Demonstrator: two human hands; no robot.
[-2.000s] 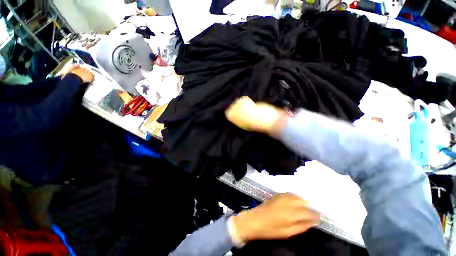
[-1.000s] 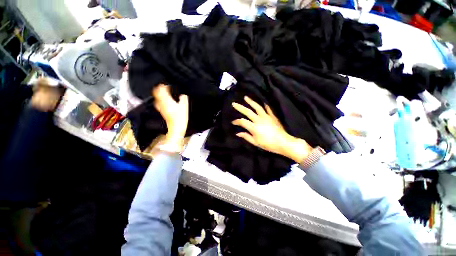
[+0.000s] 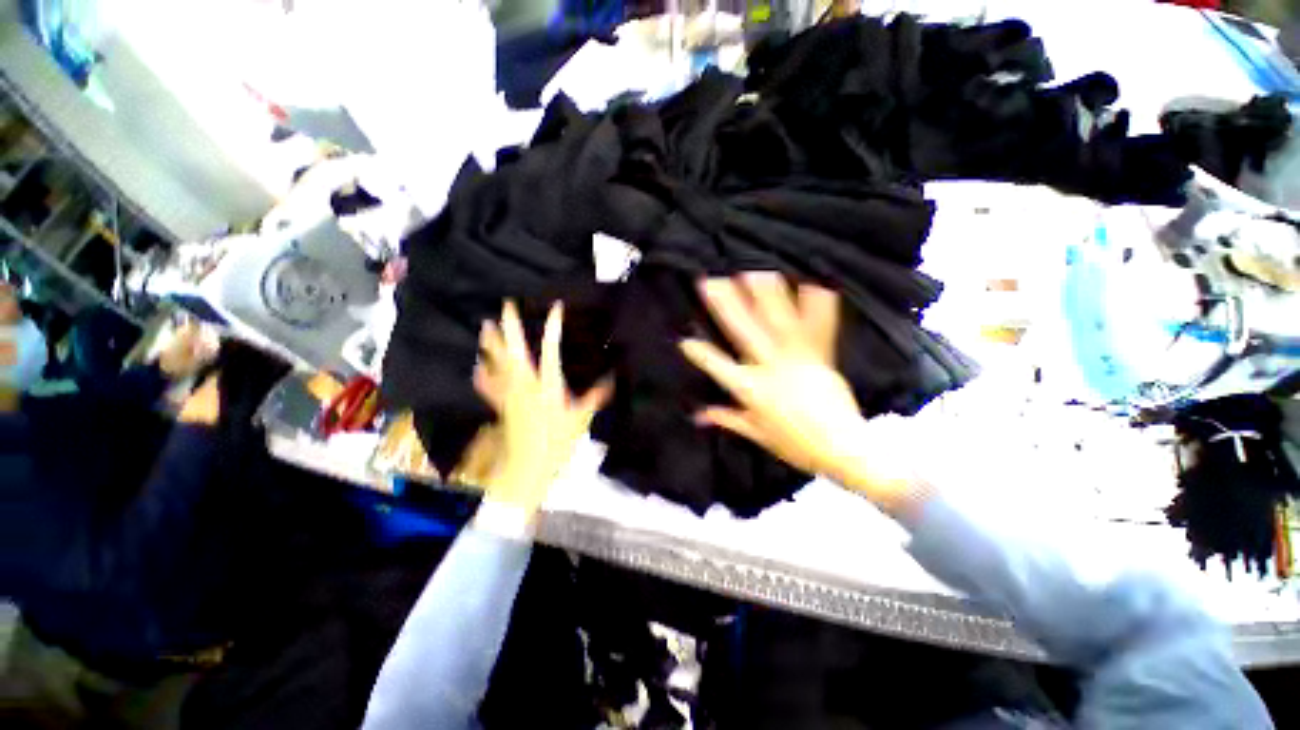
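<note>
A large pile of black garment panels (image 3: 684, 186) lies fanned out on the white table (image 3: 998, 471), its layered edges towards me. My left hand (image 3: 535, 407) is over the pile's left part near the table's front edge, fingers spread. My right hand (image 3: 777, 371) is over the pile's right part, fingers spread and slightly blurred. Neither hand grips cloth. A small white gap or patch (image 3: 615, 258) shows in the pile between and above the hands. Whether the palms touch the cloth is hard to tell.
A grey-white machine part with a round vent (image 3: 302, 285) and red-handled tools (image 3: 349, 405) are at left, beside a person in dark clothes (image 3: 114, 471). More black cloth (image 3: 912, 86) lies behind. A light-blue-trimmed sewing machine (image 3: 1119, 314) and a tied black bundle (image 3: 1229, 492) are at right.
My left hand has come up from the table's edge onto the pile, and my right hand has opened flat. The pile's front has drawn closer together since one second ago.
</note>
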